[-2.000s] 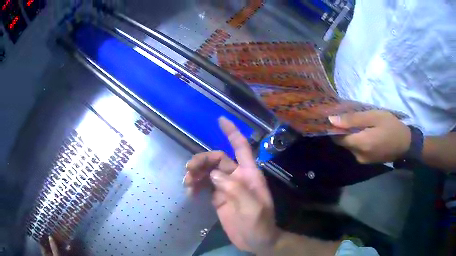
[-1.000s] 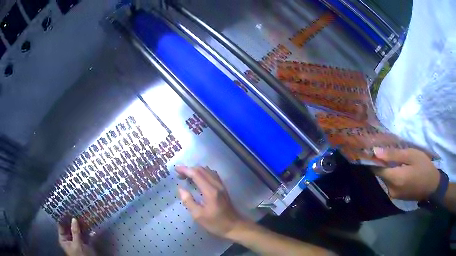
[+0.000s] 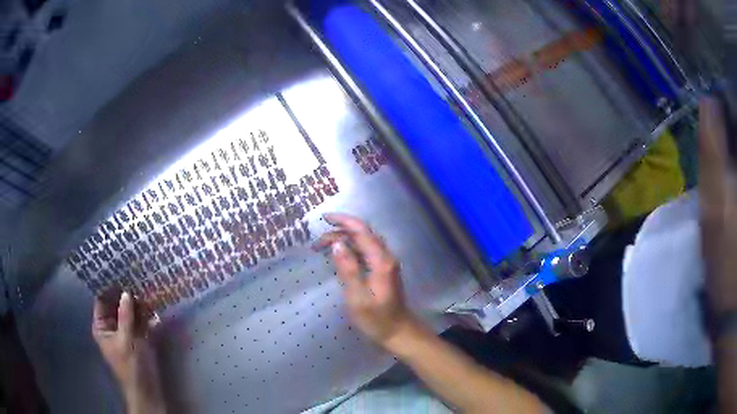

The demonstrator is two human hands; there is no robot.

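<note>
A flexible circuit sheet [image 3: 194,214] with several rows of small dark shapes lies on the perforated table [image 3: 267,348], partly washed out by glare. My left hand [image 3: 123,331] holds its lower left corner between thumb and fingers. My right hand [image 3: 364,279] is by the sheet's right end, fingers apart, holding nothing visible; whether the fingertips touch the sheet cannot be told. A short circuit strip piece [image 3: 370,155] lies beside the blue roller [image 3: 436,137].
The roller end bracket [image 3: 558,271] is right of my right hand. An orange circuit strip [image 3: 525,69] lies beyond the guide bars, with a second blue roller [image 3: 638,52] farther off. A yellow cloth or bag [image 3: 650,182] and a second person's pale sleeve [image 3: 667,283] are at the right.
The view has shifted, so the roller appears farther right. My right hand has come down from over the roller to the sheet's right end. The other person's circuit sheets and gripping hand have left view.
</note>
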